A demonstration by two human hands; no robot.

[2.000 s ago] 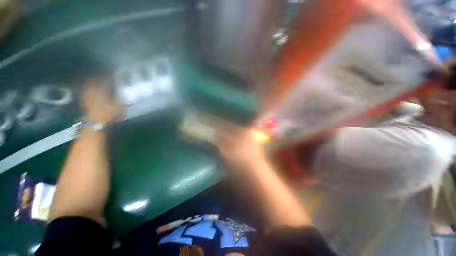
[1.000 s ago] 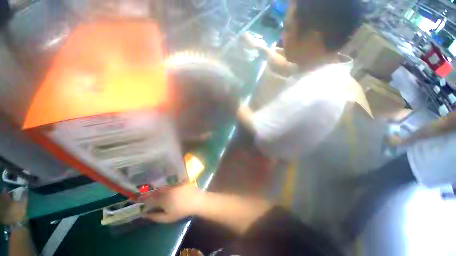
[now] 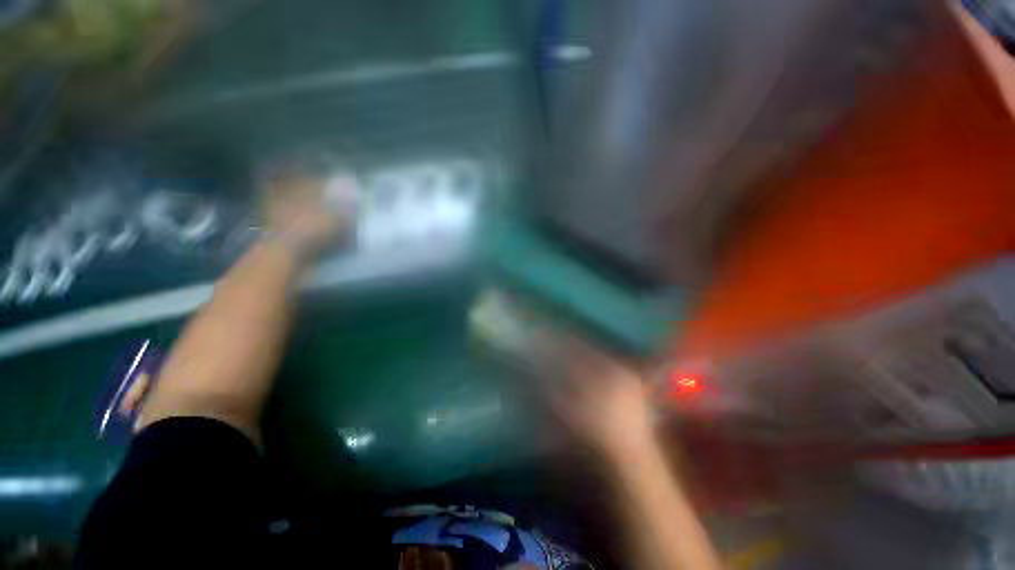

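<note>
The view is strongly blurred. My left hand (image 3: 301, 209) is at the left end of a row of white looped parts (image 3: 417, 206) on the green worktop; its fingers are too blurred to tell a grip. My right hand (image 3: 595, 390) is at the right end of a pale cream fixture (image 3: 503, 325), below the green machine base; whether it grips the fixture cannot be told. More white looped parts (image 3: 67, 251) lie in a line left of my left hand.
The orange machine (image 3: 857, 212) with a glowing red lamp (image 3: 687, 384) stands at the right. A grey column (image 3: 679, 111) rises above the dark green base (image 3: 579, 284). A white line (image 3: 122, 317) crosses the green worktop (image 3: 378, 390). A printed card (image 3: 131, 390) lies left.
Since one second ago the view has swung left from the co-worker back to the worktop. My left hand has come fully into view beside the white parts. My right hand remains near the fixture.
</note>
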